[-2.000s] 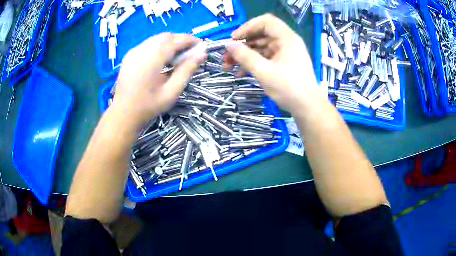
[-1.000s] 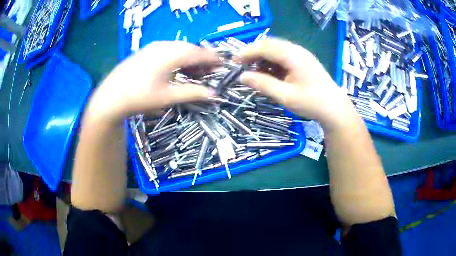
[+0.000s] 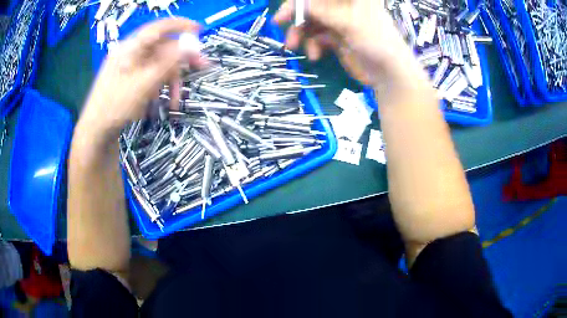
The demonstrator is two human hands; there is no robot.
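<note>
A blue tray (image 3: 231, 197) in the near centre holds a heap of silver cylinders (image 3: 227, 140) with thin rods sticking out. My left hand (image 3: 146, 71) is blurred over the tray's left part, fingers bent; a bright white spot shows at its fingertips, and I cannot tell whether it is a held part. My right hand (image 3: 342, 34) is at the top, right of the centre tray, with a short pale tube (image 3: 299, 11) upright between its fingers, cut by the top edge. Silver tubes (image 3: 449, 46) lie in the right-hand tray (image 3: 475, 117), partly behind my right hand and forearm.
White paper squares (image 3: 351, 121) lie between the centre and right trays. A tray with white inserts (image 3: 112, 18) is beyond the centre one. A smooth blue tray (image 3: 38, 168) tilts at the left bench edge. Trays of thin metal parts stand far left (image 3: 25, 46) and far right (image 3: 550, 46).
My hands were close together over the centre tray and have moved apart. My right hand has moved up and right with a pale tube; my left has moved left. The view has shifted.
</note>
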